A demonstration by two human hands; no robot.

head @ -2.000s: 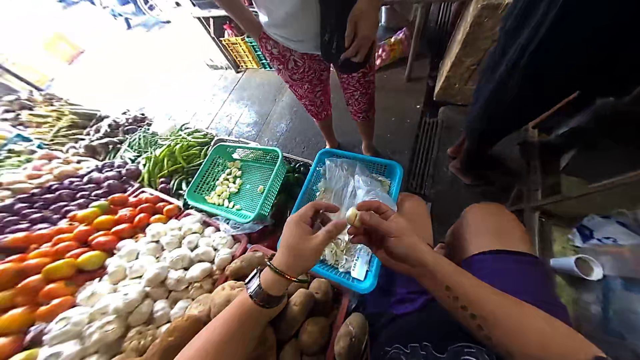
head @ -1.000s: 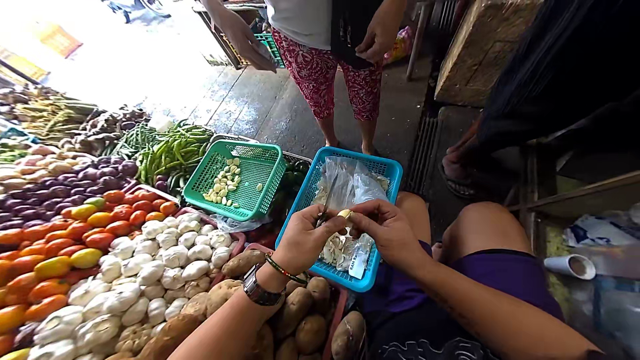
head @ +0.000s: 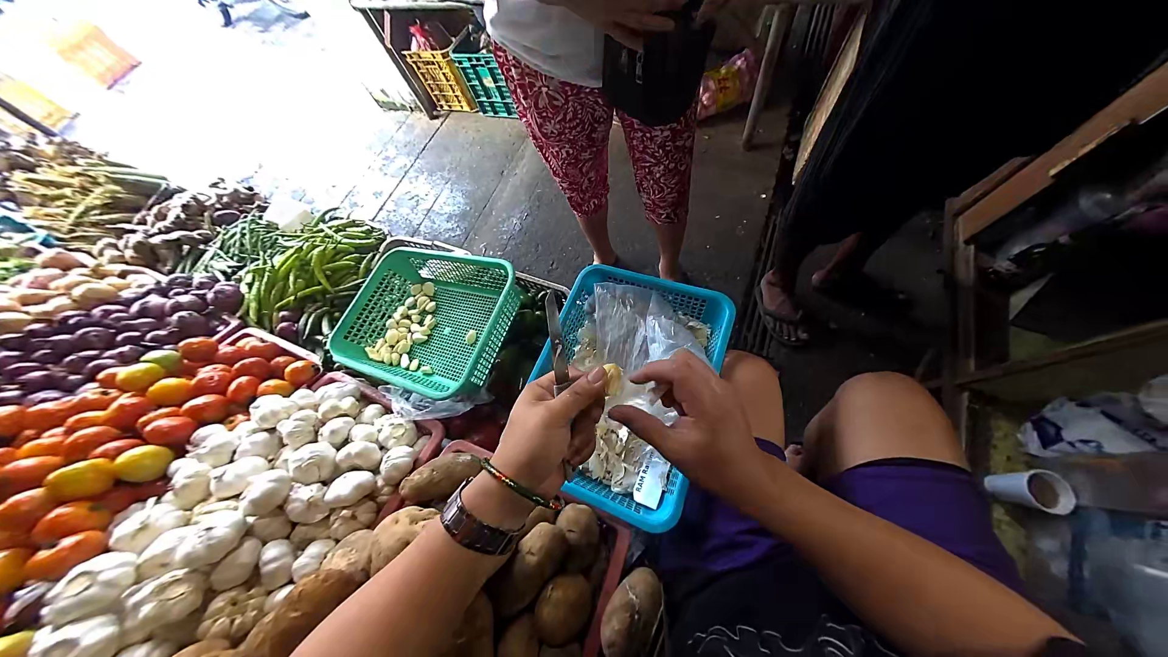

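My left hand [head: 557,415] grips a small knife [head: 556,333], blade pointing up, and pinches a garlic clove [head: 612,376] between thumb and finger. Just right of the clove, my right hand [head: 684,411] has thumb and fingers apart, holding nothing I can see. Below both hands lies a blue plastic basket [head: 671,520] with garlic skins [head: 616,456] and a clear plastic bag [head: 634,319] in it. To its left, a green plastic basket [head: 497,319] holds peeled garlic cloves [head: 401,333].
Garlic bulbs [head: 265,488], tomatoes [head: 82,484], potatoes [head: 538,557], purple onions [head: 137,324] and green chili peppers [head: 315,274] lie left and below. A person in patterned trousers [head: 570,137] stands ahead; another person's sandaled foot [head: 782,306] is at right. A white cup [head: 1031,491] lies far right.
My right hand has moved off the clove and its fingers have spread; before, both hands were together at it. The knife blade now points up in plain sight. The standing person's hands have come together.
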